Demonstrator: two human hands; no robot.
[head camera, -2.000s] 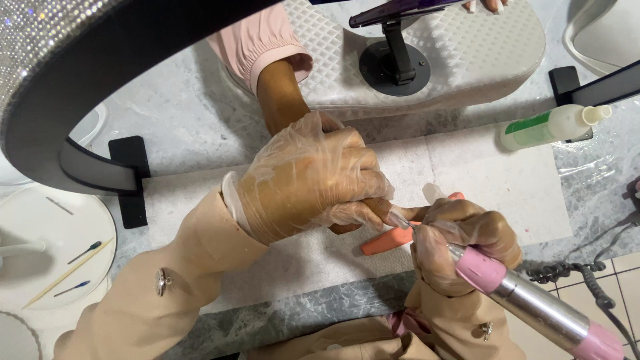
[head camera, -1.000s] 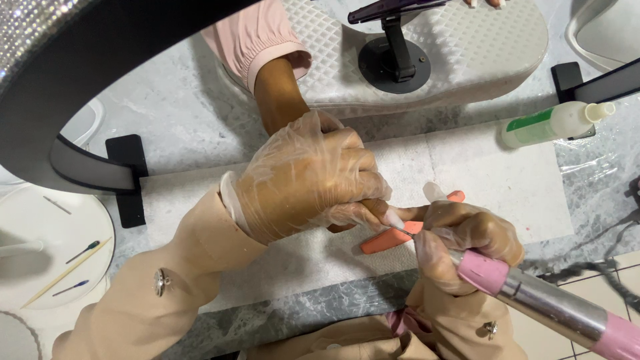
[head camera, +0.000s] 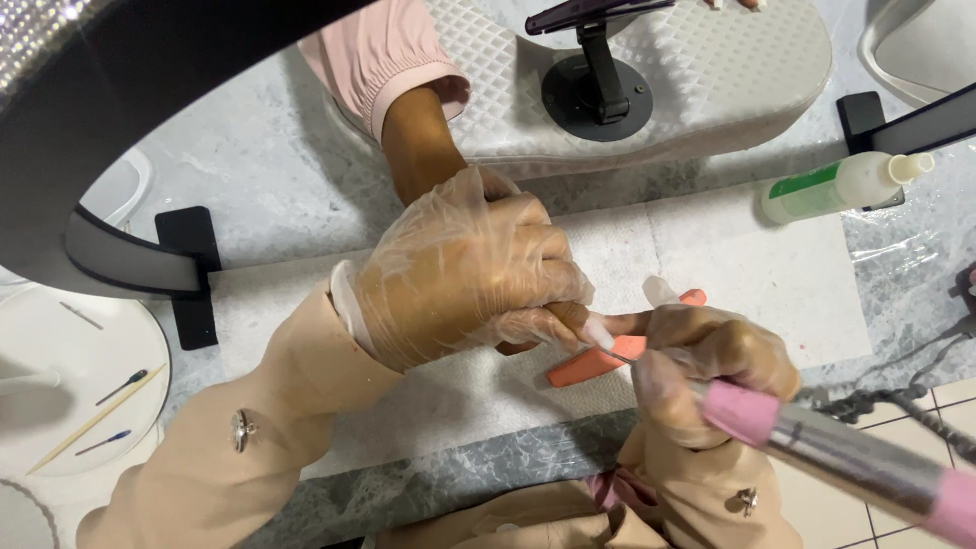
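My left hand (head camera: 465, 267), in a clear plastic glove, is closed around the other person's hand (head camera: 568, 314), whose wrist comes out of a pink sleeve (head camera: 423, 88). A long pale nail (head camera: 598, 333) points toward my right hand (head camera: 709, 366). That hand, gloved too, grips an electric nail drill (head camera: 854, 457) with a pink and silver body. The thin metal bit (head camera: 619, 356) is at or very near the nail's tip; contact cannot be told for sure. An orange nail file or buffer (head camera: 595, 364) lies on the paper towel beneath, partly hidden by my right hand.
A black lamp arch (head camera: 84, 130) spans the upper left. A bottle with a green label (head camera: 808, 191) lies at the right. Behind is a padded hand rest (head camera: 732, 84) with a black stand (head camera: 598, 95). A white plate (head camera: 46, 328) with small sticks is at the left; a coiled cable (head camera: 877, 400) is at the right.
The drill and my right hand have shifted slightly, and the bit shows more plainly against the orange piece. My left hand keeps its hold on the other person's hand.
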